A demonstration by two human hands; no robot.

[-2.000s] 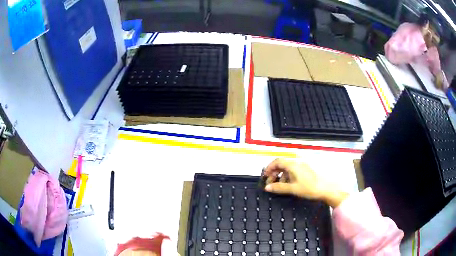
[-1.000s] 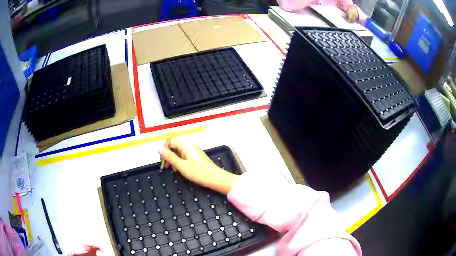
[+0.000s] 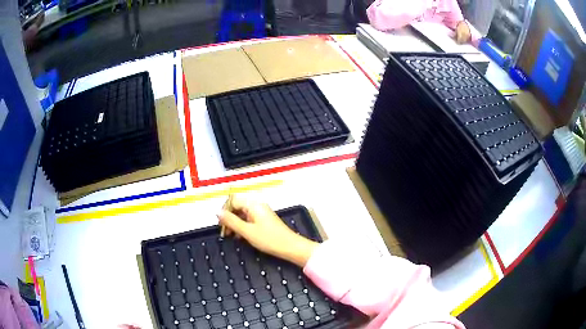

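Observation:
A black component tray (image 3: 212,283) lies on cardboard in front of me, tilted in view. Tiny whitish parts sit in rows across it; its lower edge is cut off by the frame. My right hand (image 3: 260,228) is over the tray's far edge and holds a thin tan tool (image 3: 226,218) like a pencil, its tip down near the upper row. I cannot tell whether the tip touches a part. Of my left hand (image 3: 130,326), only a small bit shows at the bottom edge, left of the tray; its fingers cannot be made out.
A tall black tray stack (image 3: 417,154) stands at right. A shorter stack (image 3: 103,135) is at upper left, and a separate black tray (image 3: 279,122) at top centre. A dark pen (image 3: 72,295) and paper slips (image 3: 36,232) lie at left. Another person's pink sleeve (image 3: 411,14) shows at top right.
The view has swung right since the first frame, showing the tall stack more fully. My right hand was at the tray's far edge and stays there, with the tan tool now visible.

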